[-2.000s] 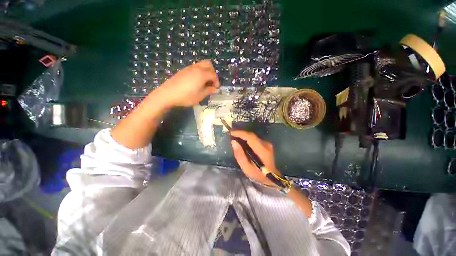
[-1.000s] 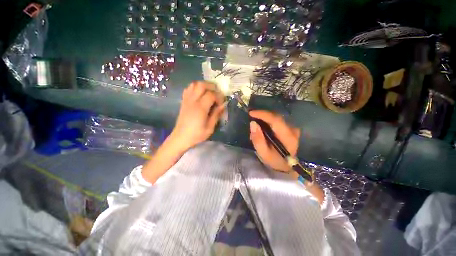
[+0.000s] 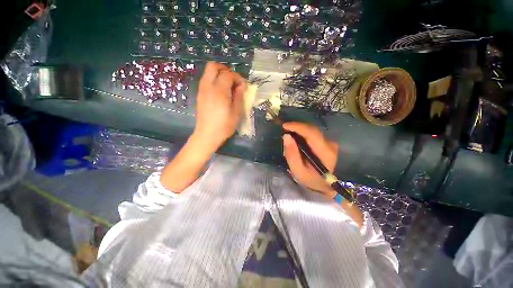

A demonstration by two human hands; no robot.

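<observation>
My right hand holds the dark soldering iron like a pen, its tip at the raised tab of the cream masking tape pad. My left hand is just left of the tab, fingers bent with the fingertips together; whether a small part is between them cannot be seen. Dark lead wires lie heaped on the tape to the right. Red and silvery small components lie in a loose pile left of my left hand. The solder wire runs from the spool toward my left wrist.
A clear blister tray lies beyond the pad, shiny bits crowding its right side. A tan ring with silvery bits inside stands right of the wires. A wire coil and black station parts are farther right. Plastic bag at far left.
Over two seconds the view shifted and my left hand came back from the tray edge to the tab. Since one second ago it moved slightly up and left; the right hand barely moved.
</observation>
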